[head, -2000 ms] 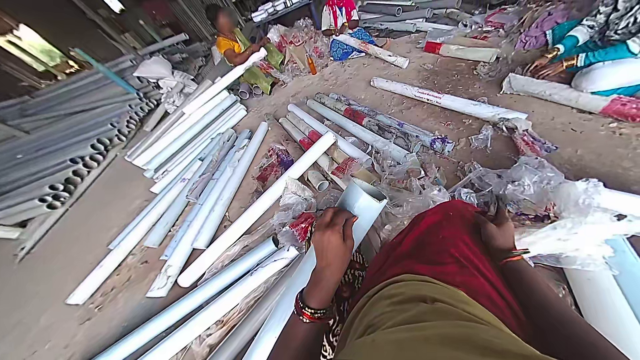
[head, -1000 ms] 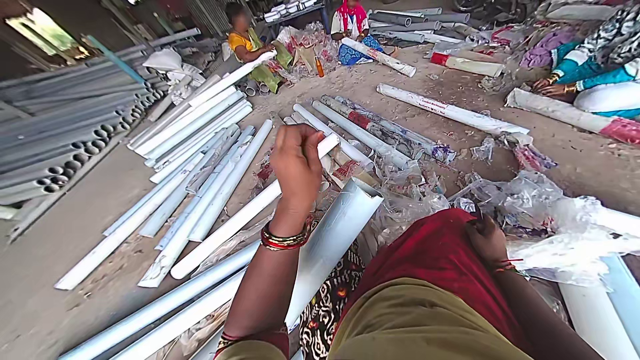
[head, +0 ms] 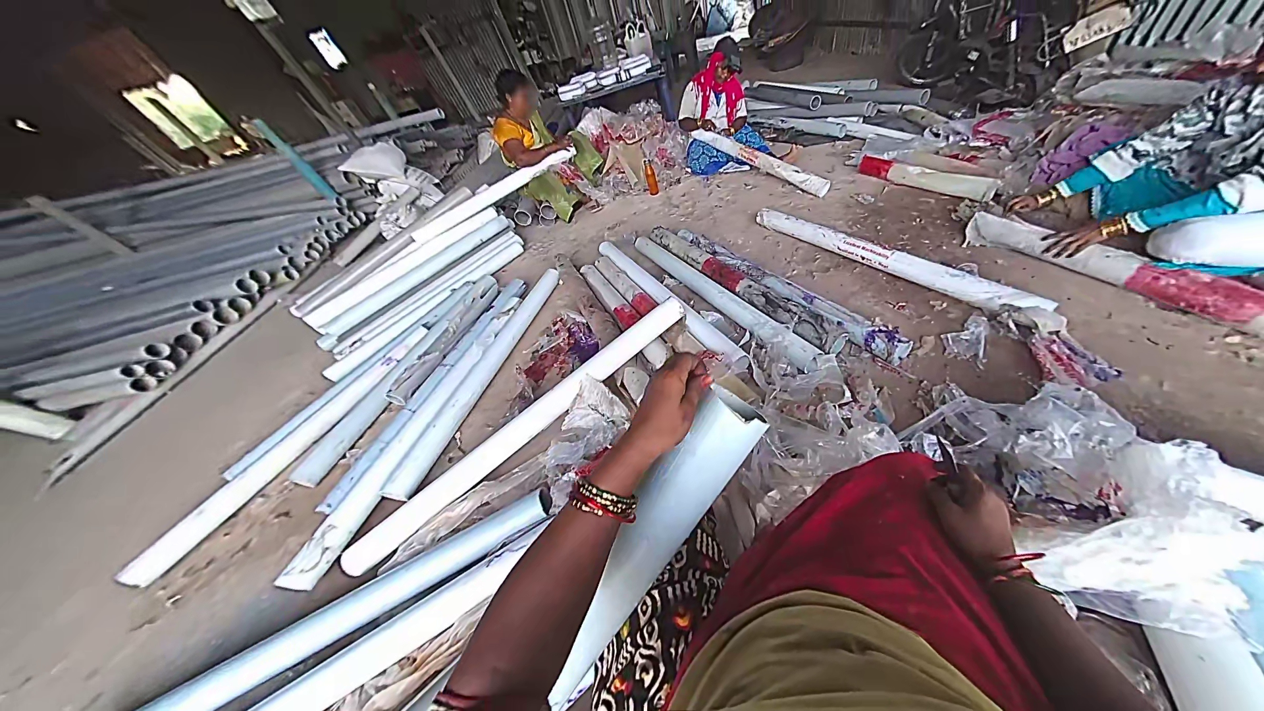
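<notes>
A wide, pale blue-white pipe with an open upper end lies slanting beside my lap. My left hand is over the upper end of this pipe, its fingers bent together near the rim; whether they pinch something small is unclear. Close to that hand is the upper end of a narrower white pipe, which slants down to the left. My right hand rests by the red cloth on my lap, closed on a small dark pointed tool, perhaps a blade. Crumpled clear plastic wrap lies between and beyond my hands.
White pipes lie in rows to the left, before a big stack of grey pipes. Wrapped pipes and plastic film cover ground ahead and right. Two seated people are at the back; another person's hands touch a wrapped pipe at right.
My left hand rose from the wide pipe's end to near the narrower white pipe's top, then came back down to the wide pipe's rim. My right hand has stayed by my lap.
</notes>
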